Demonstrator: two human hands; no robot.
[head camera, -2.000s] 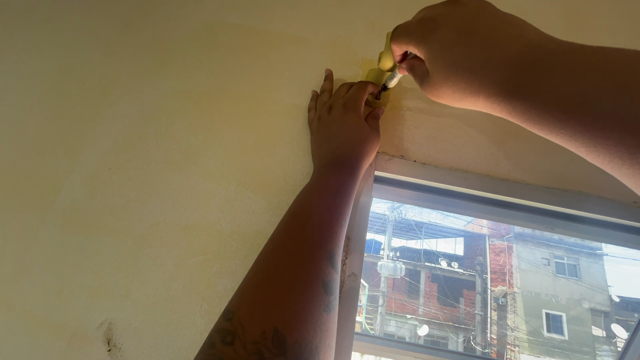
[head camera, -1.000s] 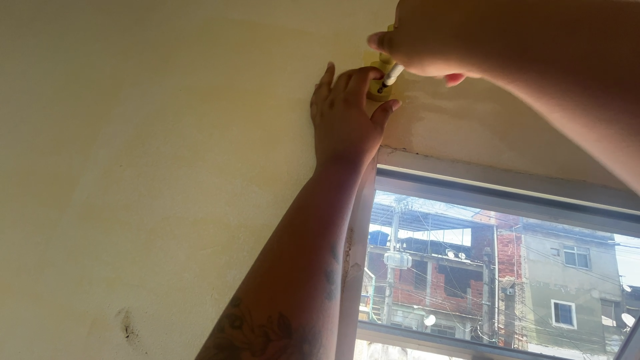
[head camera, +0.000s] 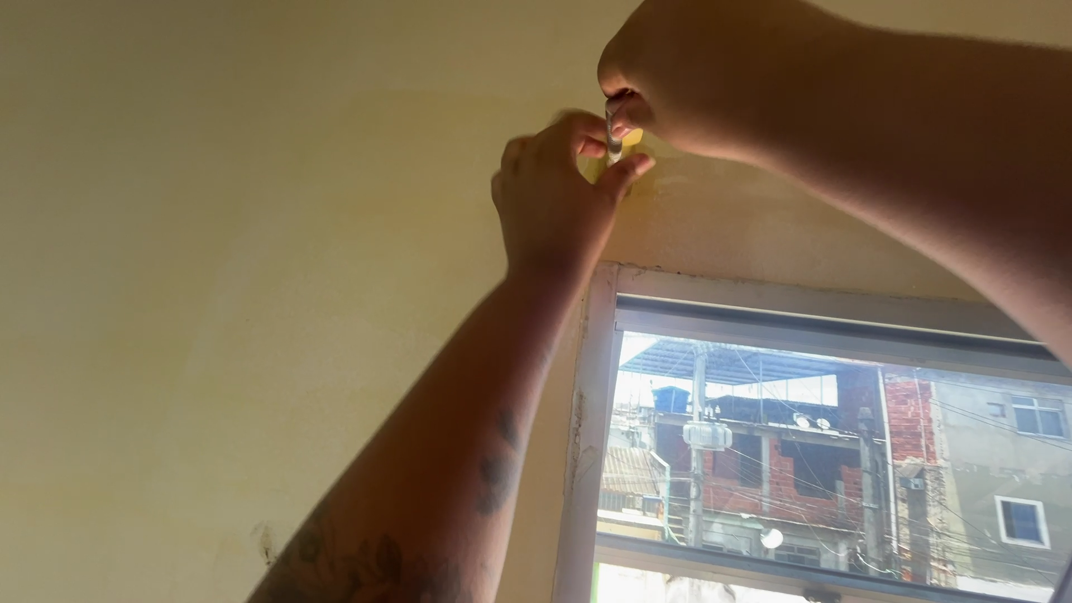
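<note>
My left hand (head camera: 557, 188) is raised above the window's upper left corner, its thumb and index finger apart on either side of a small pale, slender object (head camera: 614, 134). My right hand (head camera: 645, 84) comes in from the upper right and pinches that object near its top; its kind cannot be told. Behind the fingers, a small yellowish piece (head camera: 632, 138) shows at the wall, mostly hidden. Whether my left fingertips touch the slender object is unclear.
A pale window frame (head camera: 590, 377) stands below the hands at the right, with buildings, wires and a pole outside the glass. The yellowish plaster wall (head camera: 209, 251) carries a dark mark (head camera: 266, 543) low on the left.
My right hand has turned, and the slender object now stands nearly upright instead of slanting. My left thumb and index finger have come around it. The view has shifted.
</note>
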